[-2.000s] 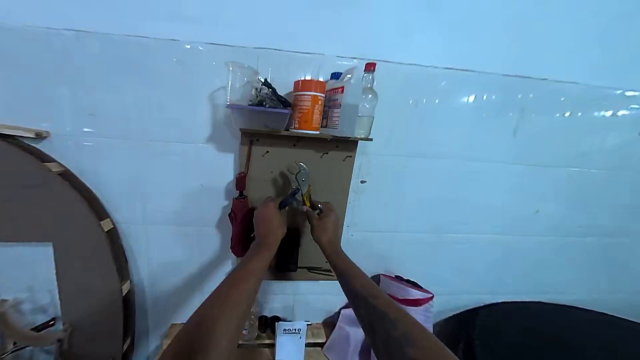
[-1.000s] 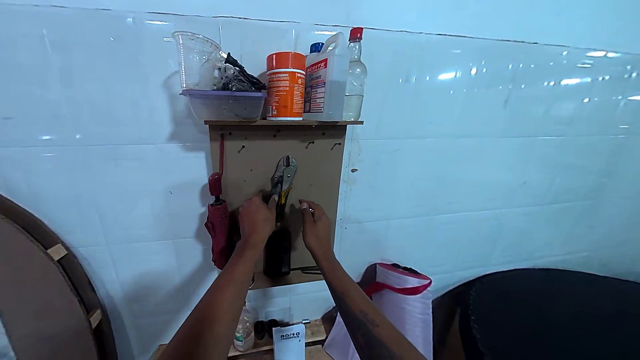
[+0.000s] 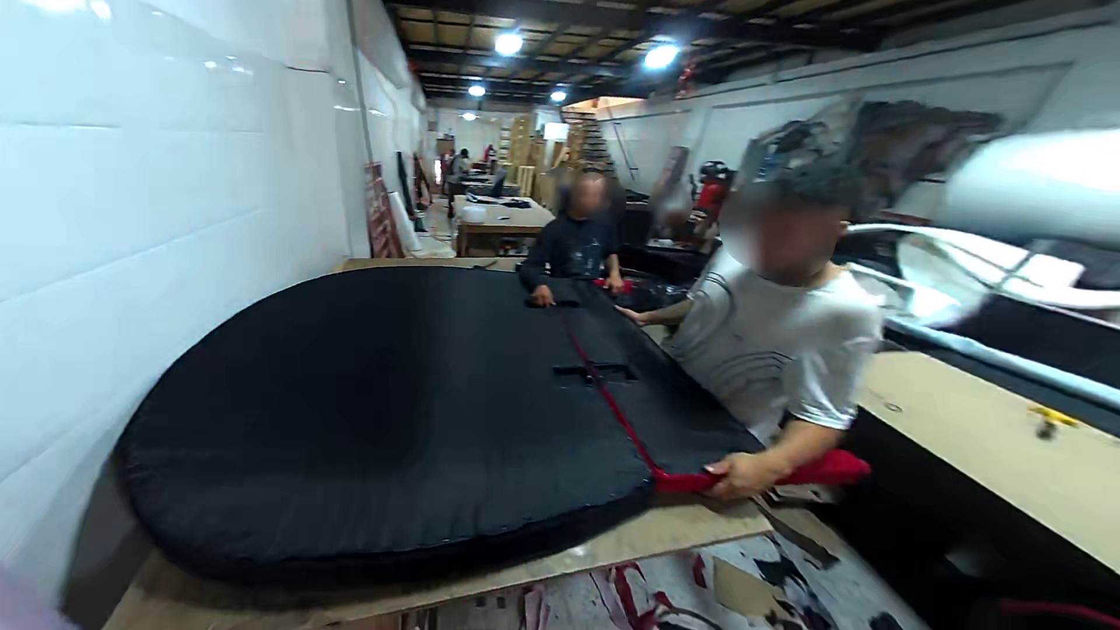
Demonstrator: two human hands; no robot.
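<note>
Neither of my hands shows in the head view. In front of me a large rounded panel covered in black fabric (image 3: 376, 411) lies flat on a wooden worktable (image 3: 691, 529). A narrow red fabric strip (image 3: 619, 416) runs across the panel and passes by a dark slot (image 3: 573, 376). At the near right corner, a co-worker's hand (image 3: 744, 475) grips red fabric (image 3: 822, 469) that hangs past the edge. Another co-worker's hand (image 3: 542, 296) rests on the panel's far end.
Two co-workers stand along the panel's right and far sides. A white tiled wall (image 3: 175, 166) borders the left. Fabric scraps (image 3: 630, 586) lie below the table. At right stands another table (image 3: 980, 437) with a small yellow tool (image 3: 1050, 416) on it.
The view has swung far from the wall pegboard to the worktable. My hands, earlier at the pliers on the board, are out of view.
</note>
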